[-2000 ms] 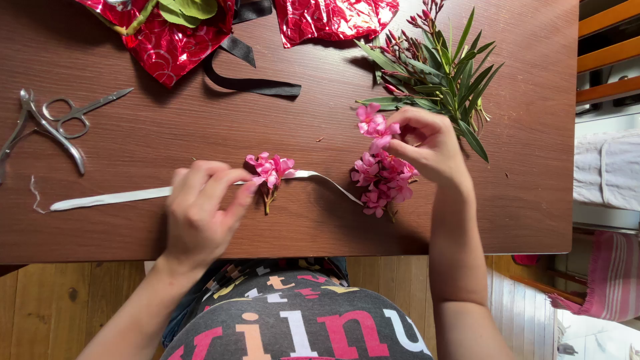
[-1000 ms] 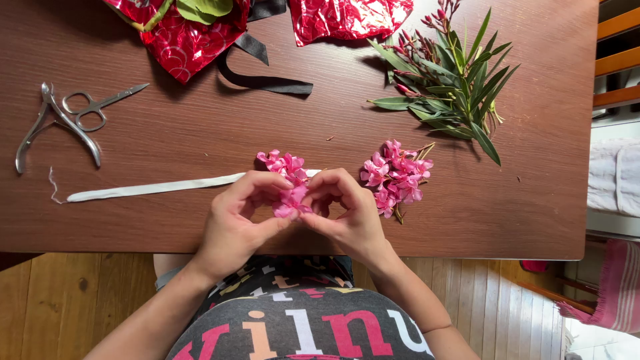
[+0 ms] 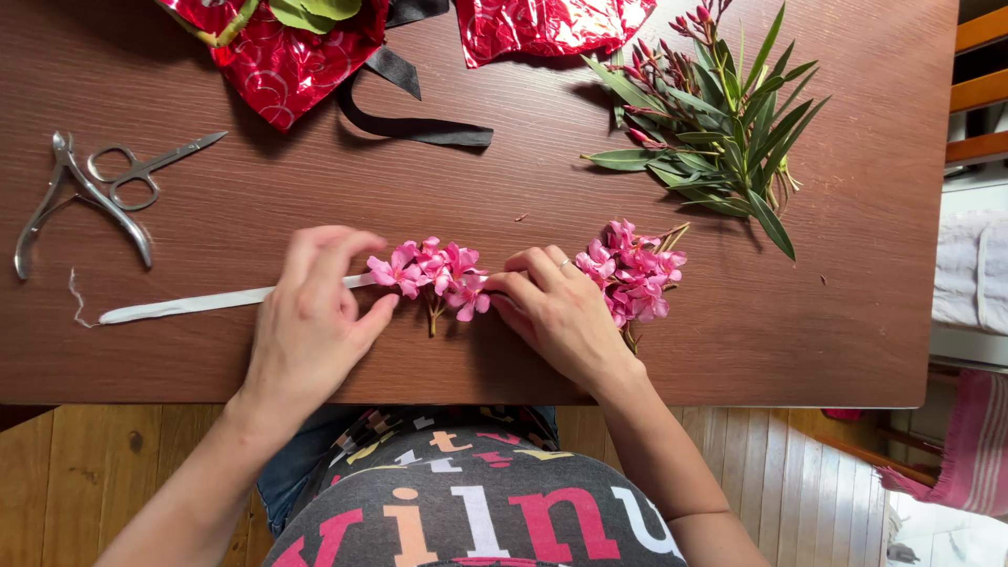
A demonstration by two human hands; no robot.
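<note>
A cluster of pink oleander blossoms (image 3: 431,270) lies over a flat white ribbon (image 3: 189,305) on the table, its short stems pointing toward me. My left hand (image 3: 319,303) is just left of the cluster, over the ribbon, with fingers apart and nothing seen between them. On the other side, my right hand (image 3: 555,307) has its fingertips at the rightmost blossom; whether they pinch a petal or the ribbon beneath is hidden. A second pile of pink blossoms (image 3: 636,272) with cut stems rests right beside my right hand, partly behind it.
Cuticle nippers (image 3: 98,197) and small metal scissors (image 3: 142,172) lie at the left. Red foil wrap (image 3: 295,67) with a green-leaved stem and a black ribbon (image 3: 417,128) are at the back, near another red foil piece (image 3: 543,27). Leafy oleander sprigs (image 3: 732,134) lie back right.
My hands were together over the ribbon holding a blossom; now they are apart, and more blossoms show in the cluster. Earlier still, my right hand was at the right pile.
</note>
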